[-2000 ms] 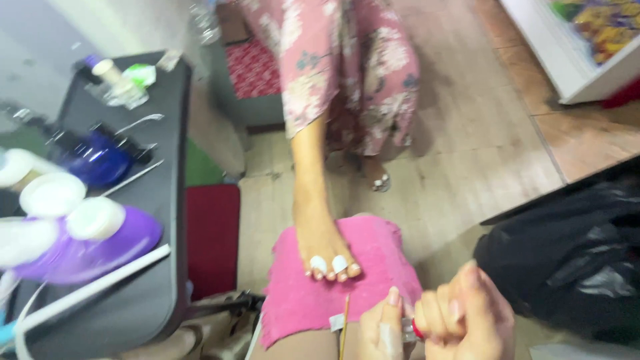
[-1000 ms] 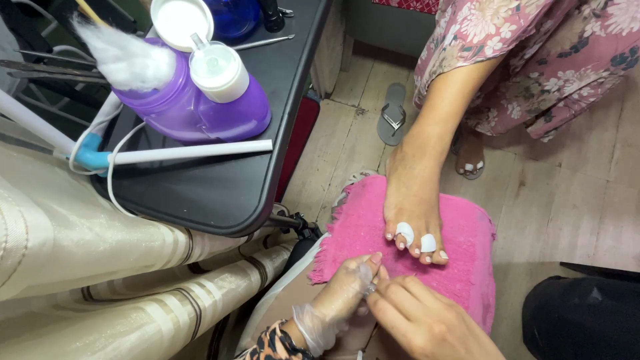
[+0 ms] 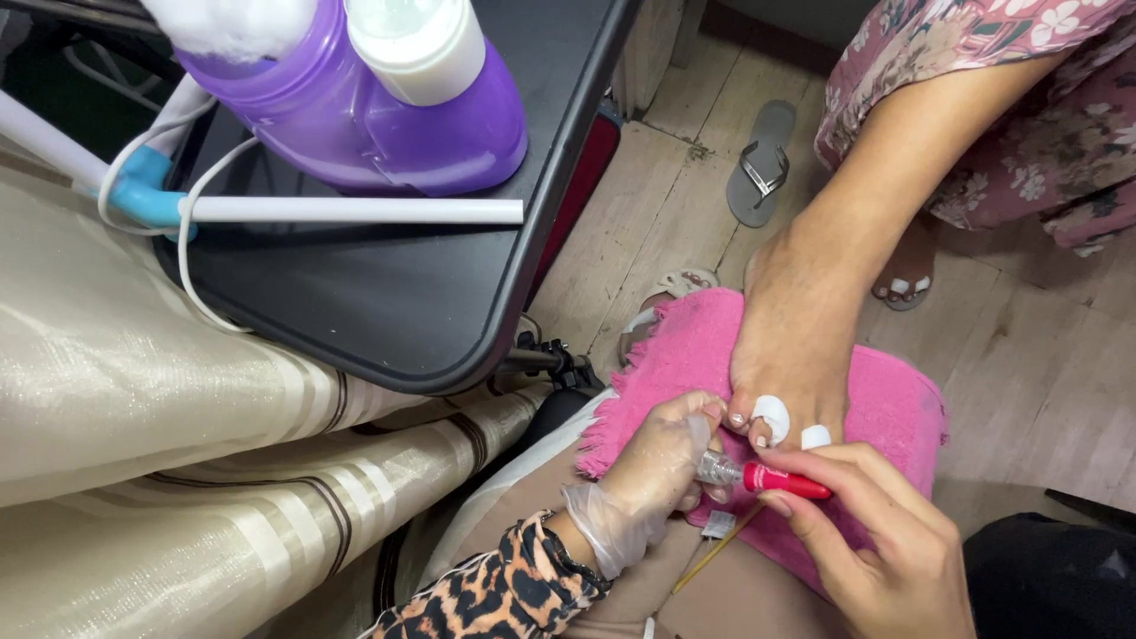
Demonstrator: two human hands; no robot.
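My left hand [image 3: 661, 461], in a clear thin glove that bunches at the wrist, grips a small clear glass bottle [image 3: 717, 468]. My right hand [image 3: 879, 532] pinches the bottle's red cap [image 3: 785, 481] between thumb and fingers; cap and bottle are in line and close together. A thin wooden stick [image 3: 719, 548] slants down below the cap; what holds its upper end is hidden. Just beyond both hands, another person's bare foot [image 3: 794, 302] rests on a pink towel [image 3: 896, 390], with white pads [image 3: 770, 419] between its toes.
A black tray table [image 3: 382, 311] at upper left carries purple bottles [image 3: 435, 133], cotton [image 3: 231, 27] and a white tube [image 3: 355, 210]. Shiny beige curtains [image 3: 160, 382] hang below it. A grey flip-flop [image 3: 761, 164] lies on the floor. A black bag-like object [image 3: 1047, 577] stands at lower right.
The view has moved closer to the hands and foot. The red cap, hidden one second ago, now shows between my right fingers.
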